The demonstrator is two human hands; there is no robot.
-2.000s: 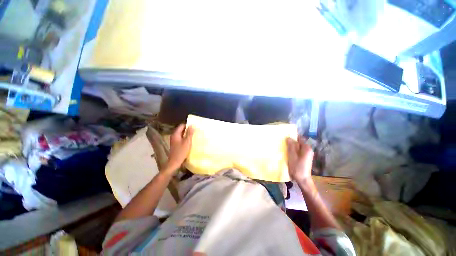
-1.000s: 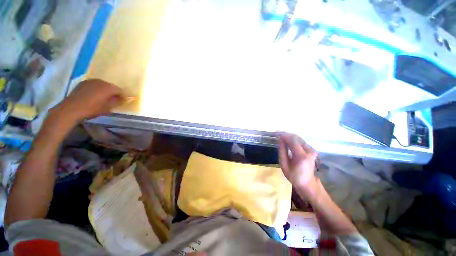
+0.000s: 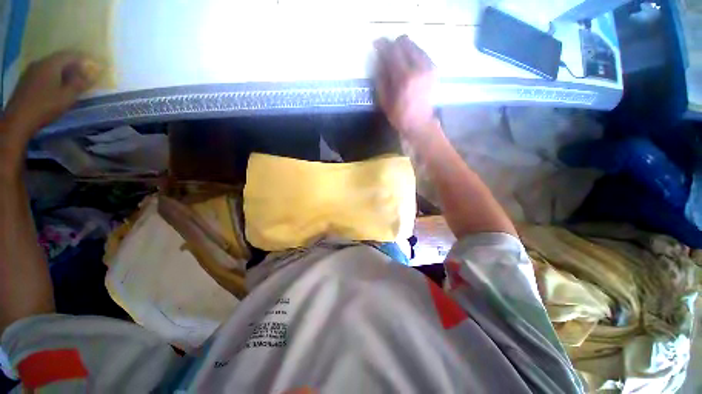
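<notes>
A yellow fabric panel point(image 3: 331, 198) lies across my lap below the table edge, with neither hand on it. Another pale yellow cloth point(image 3: 73, 27) lies on the left part of the table and fades into glare. My left hand point(image 3: 55, 86) is at the table's front left, over this cloth's near end, fingers curled; whether it pinches the cloth is unclear. My right hand point(image 3: 404, 81) is blurred over the table's front edge, right of centre, and its fingers reach onto the bright table top. Whether it holds anything is hidden by glare.
The white table point(image 3: 462, 91) has a printed ruler point(image 3: 231, 100) along its front edge. A black smartphone point(image 3: 519, 42) and a control box point(image 3: 599, 52) are at its right. A pale curved sheet point(image 3: 165, 269) is beside my left leg. Khaki cloth point(image 3: 608, 285) is heaped at the right.
Both hands have let go of the yellow panel, which now rests on my lap. The left hand has moved onto the table's left side, the right up over the front edge. The view has shifted.
</notes>
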